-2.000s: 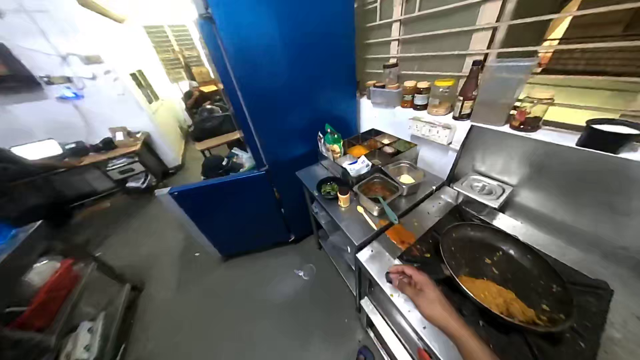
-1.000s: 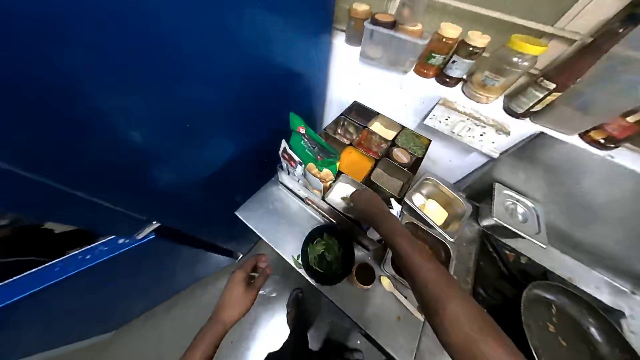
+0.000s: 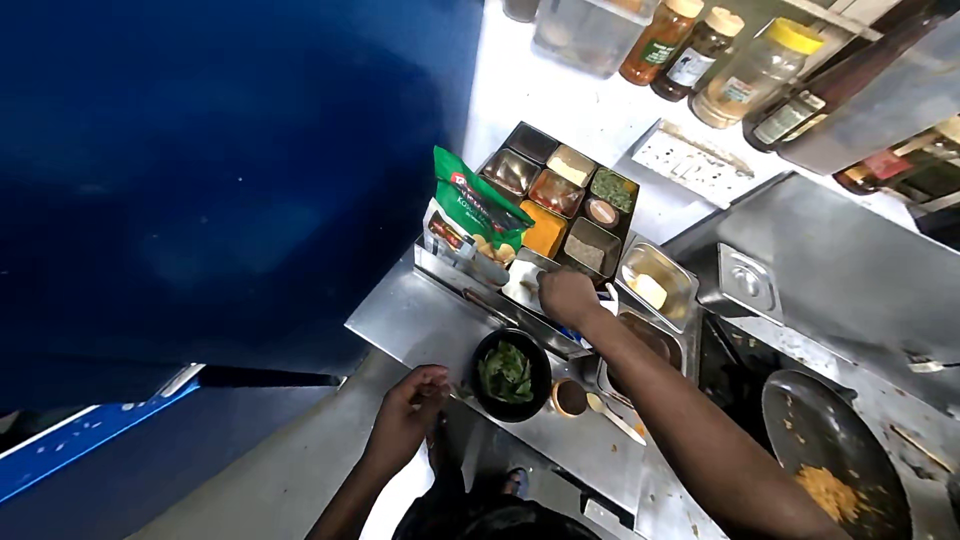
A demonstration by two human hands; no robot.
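My right hand (image 3: 568, 300) reaches down at a square metal tin of white powder (image 3: 523, 285) in the spice tray; its fingertips are partly hidden, so what it grips cannot be told. Left of a black bowl of green leaves (image 3: 506, 375), my left hand (image 3: 420, 397) hovers with curled fingers, apparently empty. Tins of orange powder (image 3: 543, 228), grey-brown powder (image 3: 592, 247) and dried green herbs (image 3: 613, 189) fill the tray beside a green packet (image 3: 480, 202). A metal pan holds a yellow-white block (image 3: 648, 290).
A frying pan (image 3: 840, 450) with orange-brown food rests on the stove at right. Near the bowl are a small round container (image 3: 570, 397) and a pale spoon (image 3: 616, 418). Jars (image 3: 746, 82) line the ledge above a socket board (image 3: 694, 161). A blue panel (image 3: 225, 187) stands at left.
The view has swung from the stove to the spice tray. My right hand, beside the frying pan two seconds ago, is now at the white-powder tin. My left hand has come into view.
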